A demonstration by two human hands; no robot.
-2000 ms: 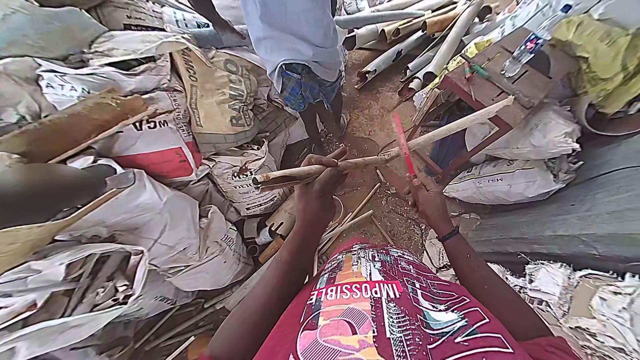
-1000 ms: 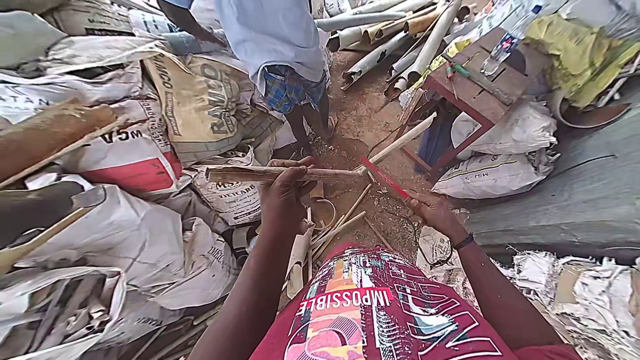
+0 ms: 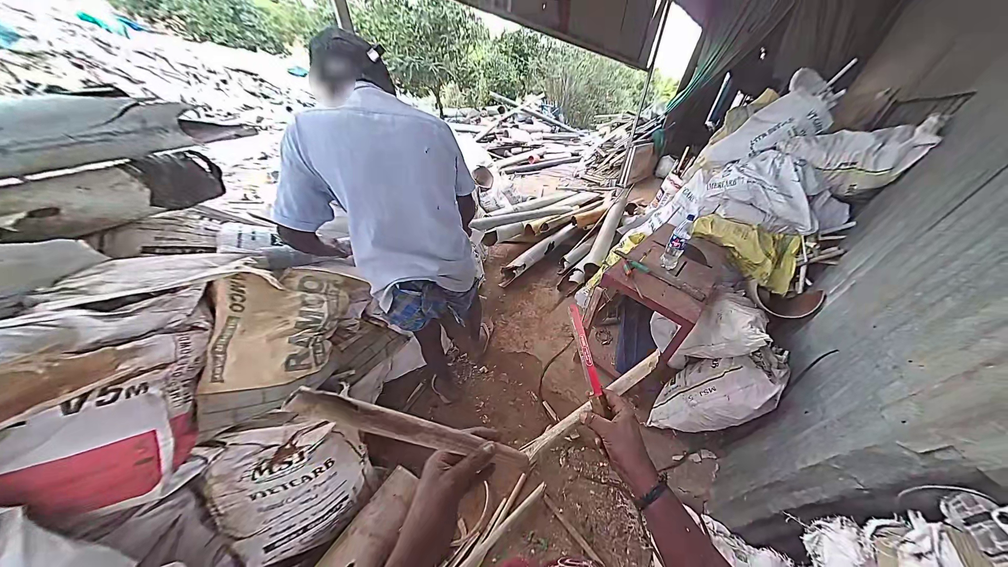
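Observation:
My left hand grips a long split piece of pipe, brownish and weathered, that runs from the lower middle toward the left. Its right end meets a paler long strip, which slants up to the right past my other hand. In my right hand is a red hacksaw blade or similar narrow red tool, pointing upward; I cannot tell which. My right wrist, with a dark band, lies below and right of the strip. Whether the pipe and strip are joined is unclear.
A co-worker in a light blue shirt stands ahead, back turned. Filled sacks are piled at left. At right stand a small red-framed table with a plastic bottle, more sacks and a sheet wall. Pipes lie beyond.
The view has tilted up. The red tool, which lay across the pale strip in the earlier frames, now points upward, clear of it. The pipe now slants down to the right.

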